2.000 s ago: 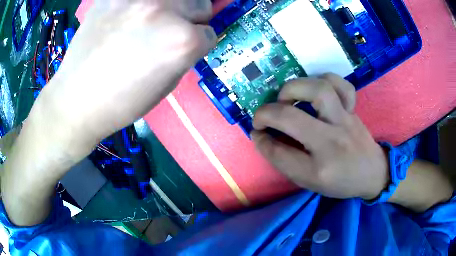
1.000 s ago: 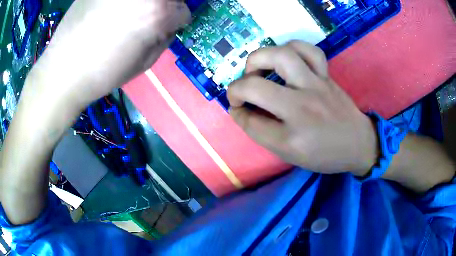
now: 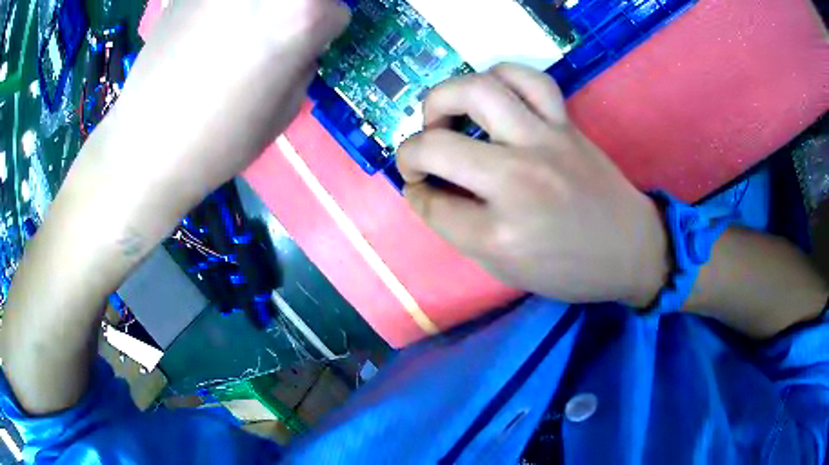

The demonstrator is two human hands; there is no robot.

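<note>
A blue front housing (image 3: 350,136) lies tilted on the pink-red work mat, cut off by the top edge. Inside it are a green main circuit board (image 3: 393,56) with black chips and a white pad (image 3: 495,27). My right hand (image 3: 536,195) grips the near corner of the housing with curled fingers; what lies under the fingers is hidden. My left hand (image 3: 282,36) is at the housing's left end, near the top edge. It is blurred and its fingertips are out of view, so what it touches cannot be told.
The pink-red mat (image 3: 691,109) has a cream tape strip (image 3: 359,238). Battery packs (image 3: 232,259) with thin leads lie on the dark green bench at left. A grey box (image 3: 164,295) and an open carton (image 3: 314,395) are at lower left. Another blue part (image 3: 60,54) lies far left.
The housing and my right hand have shifted up and left in the picture, and less of the housing shows. My left hand stays at its left end. The view has moved somewhat.
</note>
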